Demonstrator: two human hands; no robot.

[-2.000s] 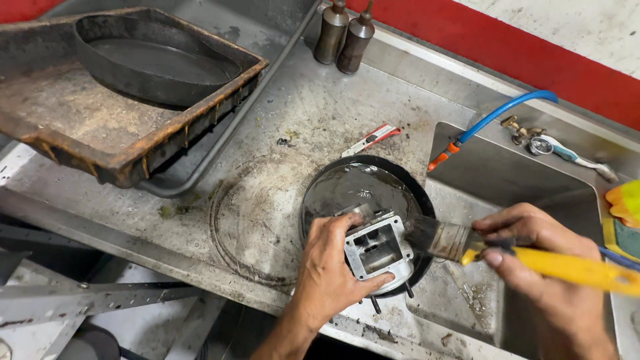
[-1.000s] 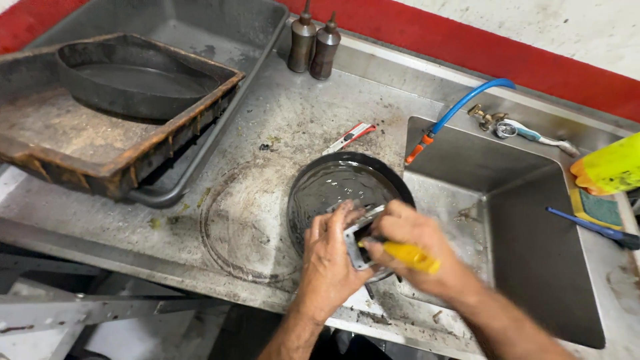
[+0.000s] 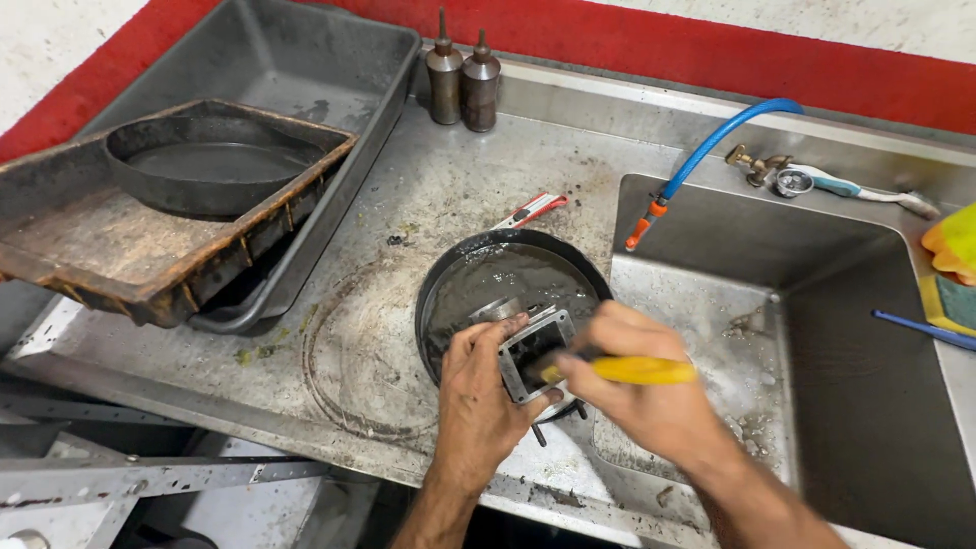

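My left hand (image 3: pixel 484 381) grips a square-mouthed cast metal housing (image 3: pixel 523 383) by its left side and tilts it over a round black pan (image 3: pixel 435 286) of dark liquid. Two studs stick out below the housing. In my right hand (image 3: pixel 637 374) is a brush with a yellow handle (image 3: pixel 644 370). Its head is at the housing's opening, blurred and partly hidden by my fingers. Just behind the pan, a red and white utility knife (image 3: pixel 531 210) lies on the steel counter.
At the left, a grey tub (image 3: pixel 381 130) carries a grimy tray (image 3: pixel 99 259) with a black pan (image 3: pixel 221 187). Two dark bottles (image 3: pixel 462 84) stand at the back. Right of my work are a steel sink (image 3: pixel 862 366), a blue hose (image 3: pixel 709 145), a brass tap (image 3: pixel 759 164), a white-and-teal brush (image 3: pixel 846 187) and a sponge (image 3: pixel 957 301).
Two seconds ago the brush was beside the housing, its bristles in view; my right hand has since moved left and brought it to the opening. The housing is now more tilted. The view has shifted somewhat.
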